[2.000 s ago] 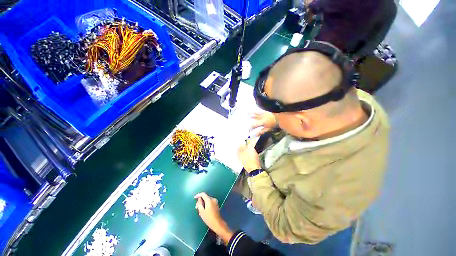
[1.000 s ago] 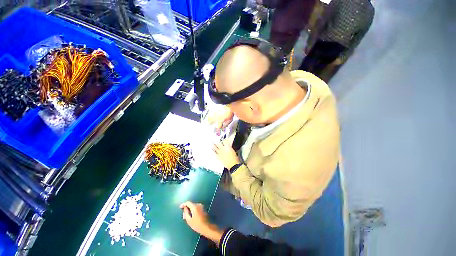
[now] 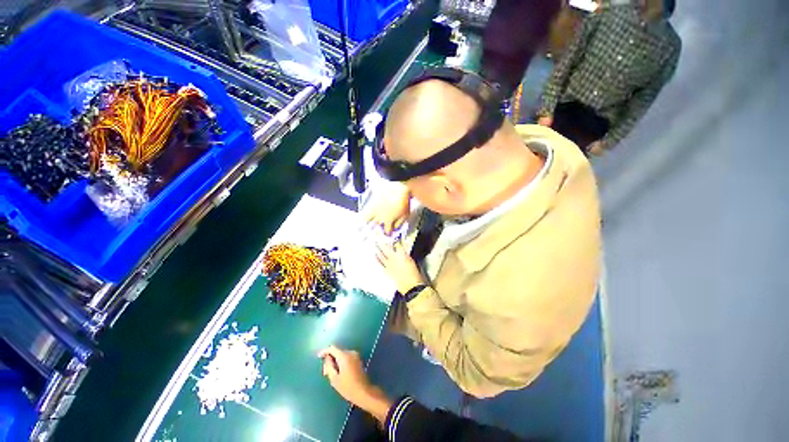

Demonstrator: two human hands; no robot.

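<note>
My right hand [image 3: 348,377] reaches in from the bottom over the green bench mat [image 3: 298,337], its fingers bent; whether it holds something small is too blurred to tell. A loose heap of small white plastic parts [image 3: 229,369] lies on the mat to the left of my hand, apart from it. A bundle of orange-yellow wire leads with black ends [image 3: 298,276] lies beyond my hand, beside a white sheet [image 3: 346,250]. My left hand is not in view.
A person in a tan jacket [image 3: 519,285] works close on the right, hands over the white sheet. A large blue bin [image 3: 104,246] with cables stands on the rack at left. A black upright tool [image 3: 355,129] stands beyond. More people are at the back.
The view has turned to the right and away from the near bench. A second white heap and a round item at the bottom have left the picture. My right hand stays over the mat.
</note>
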